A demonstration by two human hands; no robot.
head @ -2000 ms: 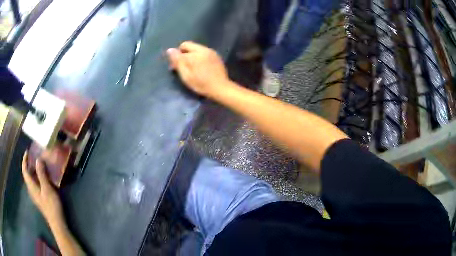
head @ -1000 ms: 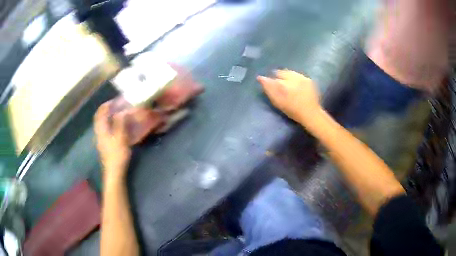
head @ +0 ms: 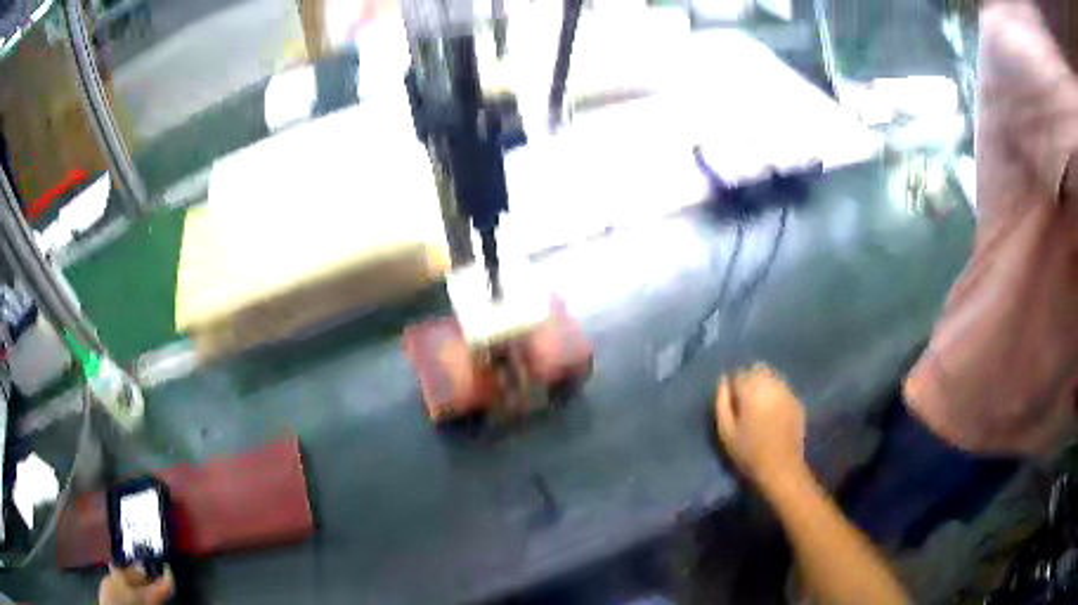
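My left hand (head: pixel 136 587), cut off by the bottom edge at the far left, holds an LED work light (head: pixel 140 526) with a black housing and pale face, above a red-brown board (head: pixel 248 502). My right hand (head: pixel 762 425) rests at the bench's near edge, fingers curled, nothing seen in it. The hand press (head: pixel 476 160) stands upright at centre. Its cream-white pressing block (head: pixel 491 313) is over the red-brown fixture (head: pixel 443 372). Blur hides whether anything lies in the fixture.
A white stack (head: pixel 319 195) on tan cardboard (head: pixel 307 301) stands left of the press. A dark object (head: pixel 762 189) with thin cables lies behind right. Two small pale pieces lie near my right hand. A white bottle (head: pixel 116 390) is far left. A person in pink (head: pixel 1005 296) is at the right.
The view has swung left. My left hand has left the fixture and now holds the light over the board. My right hand stays at the bench's near edge.
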